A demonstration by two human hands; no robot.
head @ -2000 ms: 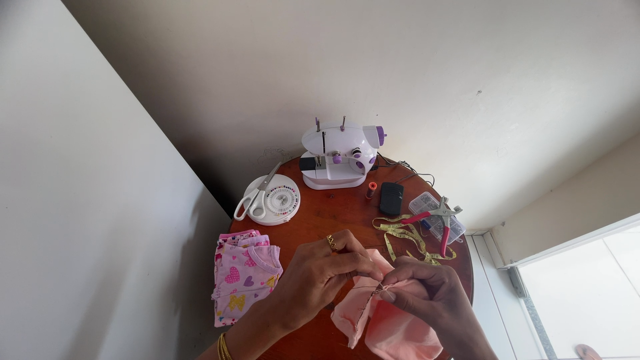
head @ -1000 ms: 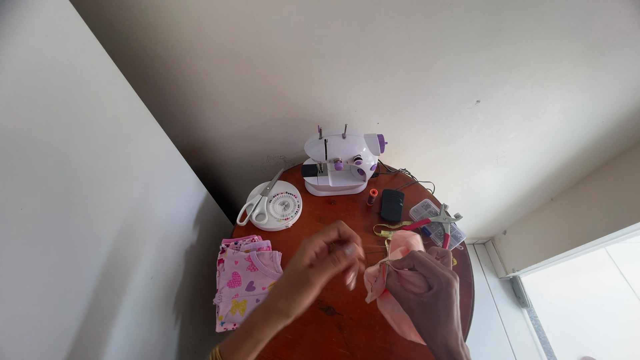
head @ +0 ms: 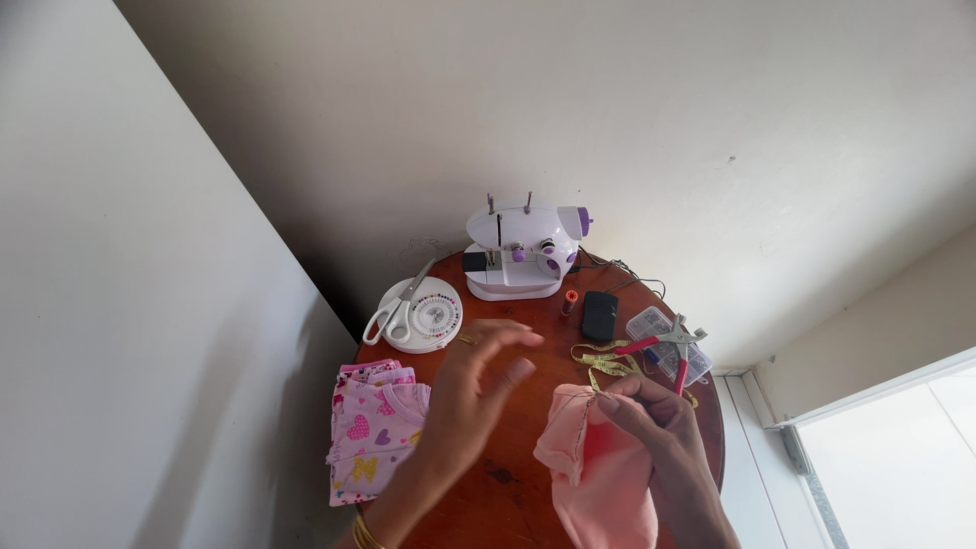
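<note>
My right hand (head: 659, 415) pinches a peach-coloured cloth (head: 602, 488) at its top edge between thumb and fingers. A dark line of stitching runs down the cloth from that pinch, with loose thread at the top. To the left, my left hand (head: 476, 381) is raised above the table, fingers curved and apart; I see no needle in it. Folded pink printed garments (head: 374, 435) lie beside my left forearm. Behind my right hand is a yellow measuring tape (head: 610, 360), partly under red-handled snap pliers (head: 671, 343).
A small white sewing machine (head: 522, 252) stands at the back of the round wooden table (head: 499, 435). White-handled scissors (head: 396, 313) rest on a white round case near a pin wheel (head: 436, 316). An orange thread spool (head: 569, 302), a black pedal (head: 600, 315) and a clear compartment box (head: 656, 324) sit at the right.
Both hands were at the cloth two seconds ago; my left hand has since moved away to the left. My right hand still holds the cloth, which now hangs lower with its stitched line showing.
</note>
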